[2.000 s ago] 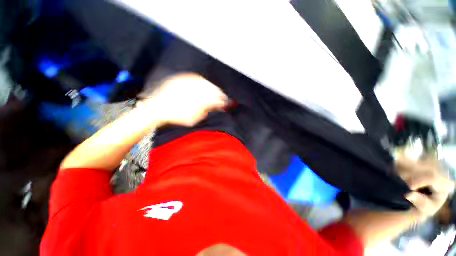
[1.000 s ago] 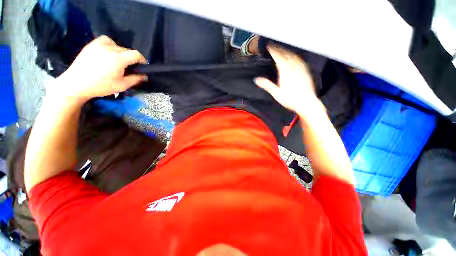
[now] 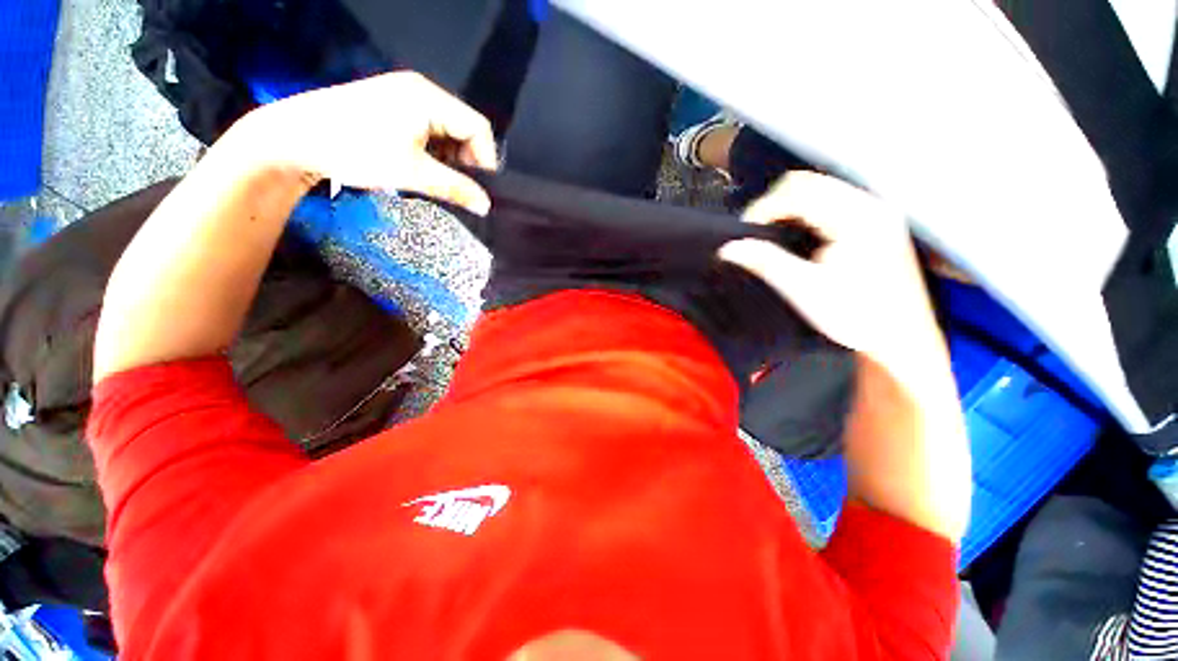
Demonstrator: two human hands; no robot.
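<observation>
A black cloth piece (image 3: 607, 239) is stretched between my two hands over my lap, its upper edge nearly straight. My left hand (image 3: 388, 136) pinches its left end between thumb and fingers. My right hand (image 3: 827, 252) pinches its right end, just below the table edge. The lower part of the cloth lies over the lap and merges with other dark cloth, so its outline there cannot be told.
The white table (image 3: 904, 116) slants across the upper right, with black cloth (image 3: 1098, 65) on it. A blue crate (image 3: 1021, 426) is at the right below it. A dark brown heap of cloth (image 3: 78, 349) is at the left. A person's foot (image 3: 704, 140) shows under the table.
My left hand has moved right and my right hand slightly right and down. My right hand's fingers, spread on the cloth before, now pinch it. The view has shifted.
</observation>
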